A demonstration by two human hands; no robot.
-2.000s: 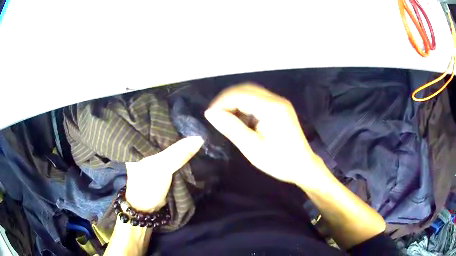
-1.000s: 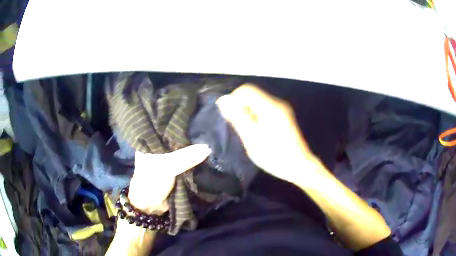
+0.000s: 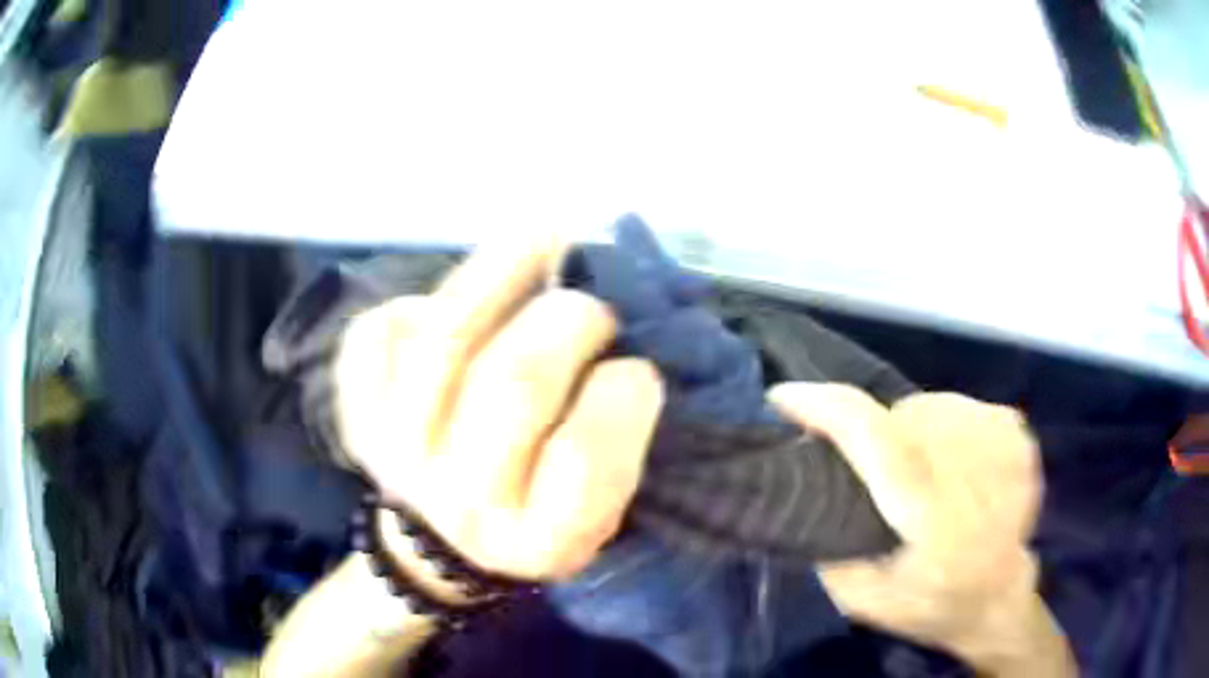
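A garment of dark blue fabric [image 3: 690, 338] and dark striped lining [image 3: 762, 497] is held up between my two hands, below the table edge. My left hand [image 3: 497, 411] has its fingers curled over the blue fabric at its left side. A dark bead bracelet is on that wrist. My right hand [image 3: 928, 510] grips the striped lining at its right side, with the thumb on top. The picture is blurred, so the seams and exact fingertip contact do not show.
The white table [image 3: 530, 119] spans the top. A thin yellow tool [image 3: 964, 103] lies on it at the right. Red loops [image 3: 1196, 272] show at the right rim, with an orange item [image 3: 1191, 445] below them. Dark cloth [image 3: 212, 464] hangs at the left.
The garment has been raised and spread between both hands. My right hand has moved right and down and now grips the lining. The view has shifted, showing more of the table.
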